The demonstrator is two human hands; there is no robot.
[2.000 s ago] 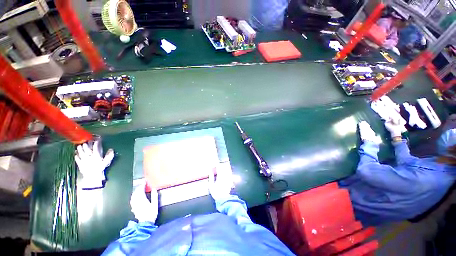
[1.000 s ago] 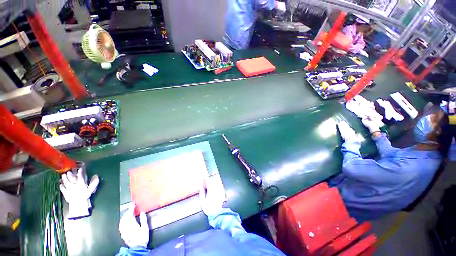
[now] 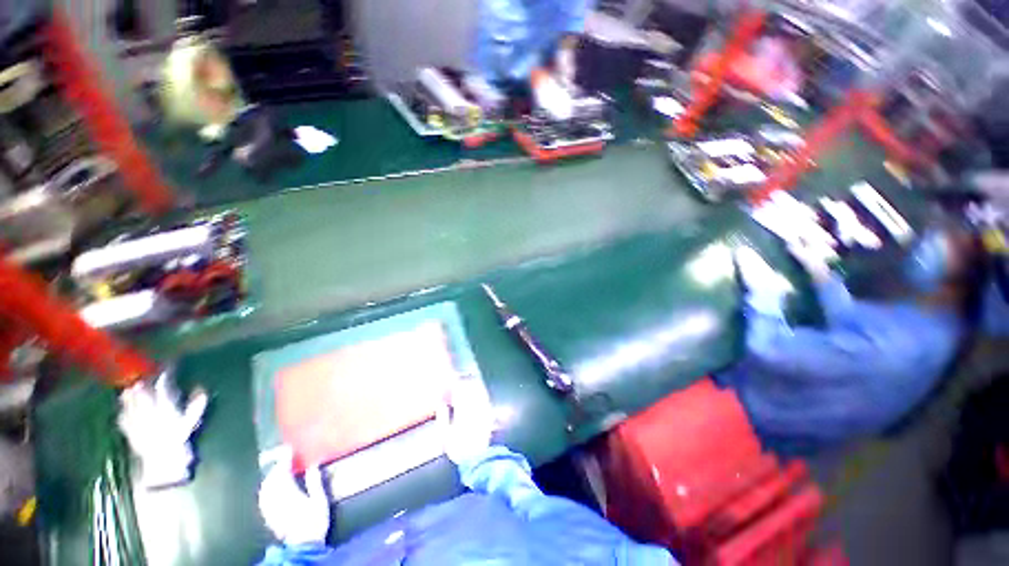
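The frame is blurred. A red-orange foam pad (image 3: 360, 387) lies flat on a grey-green mat (image 3: 457, 329) with a pale strip along its near side. My left hand (image 3: 294, 503), in a white glove, is at the pad's near left corner, thumb and fingers apart. My right hand (image 3: 469, 418), also white-gloved, is at the near right corner. Both touch the pad or mat edge; whether they grip is unclear. An electric screwdriver (image 3: 533, 352) lies right of the mat.
A spare white glove (image 3: 160, 429) and green strands (image 3: 111, 514) lie left. A circuit board (image 3: 155, 274) is on the belt at left, another (image 3: 730, 166) at right. Red pads (image 3: 692, 453) are stacked at lower right. A co-worker (image 3: 852, 354) sits right; red posts (image 3: 77, 321) stand nearby.
The view has shifted. On the far bench, a person in blue has come closer and a circuit board is now on the red pad there. My hands and the pad keep their places on the mat.
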